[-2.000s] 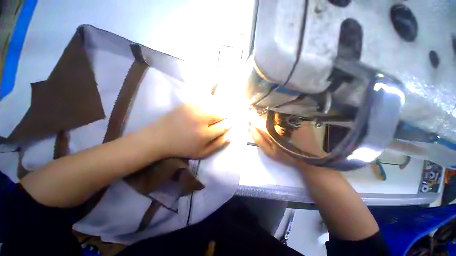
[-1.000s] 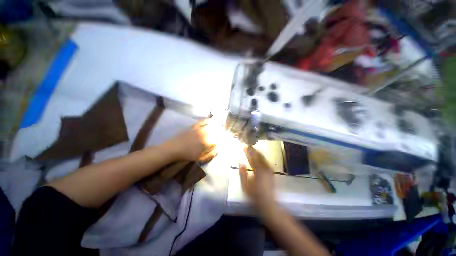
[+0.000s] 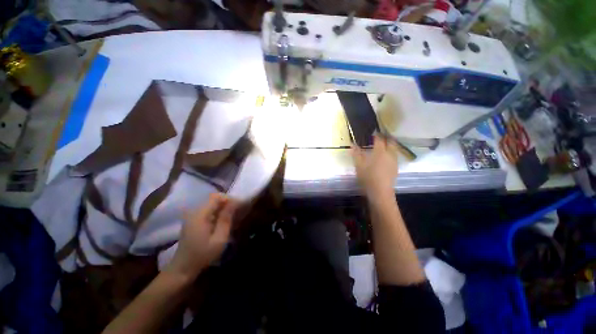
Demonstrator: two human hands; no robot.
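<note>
The white-backed garment panel with brown strips (image 3: 151, 189) lies on the table left of the machine and hangs over the front edge. My left hand (image 3: 209, 228) pinches its edge near the front. My right hand (image 3: 376, 163) is at the near end of the dark flat rectangle (image 3: 358, 116) on the machine bed; its fingertips meet the rectangle's end, but whether they grip it is unclear. The sewing machine (image 3: 392, 72) has a white head with a blue stripe. Lamp glare hides the needle and presser foot.
A thin yellow-green tool (image 3: 404, 151) lies right of the dark rectangle. Orange-handled scissors (image 3: 516, 138) are at the table's right. Blue tape (image 3: 85, 101) marks the table's left side. A shiny gold thread cone (image 3: 14, 62) stands upper left. A blue crate (image 3: 510, 261) is below right.
Both hands have left the needle area. My left hand has moved down toward me with the panel edge. My right hand has moved right to the dark rectangle. The head view has shifted.
</note>
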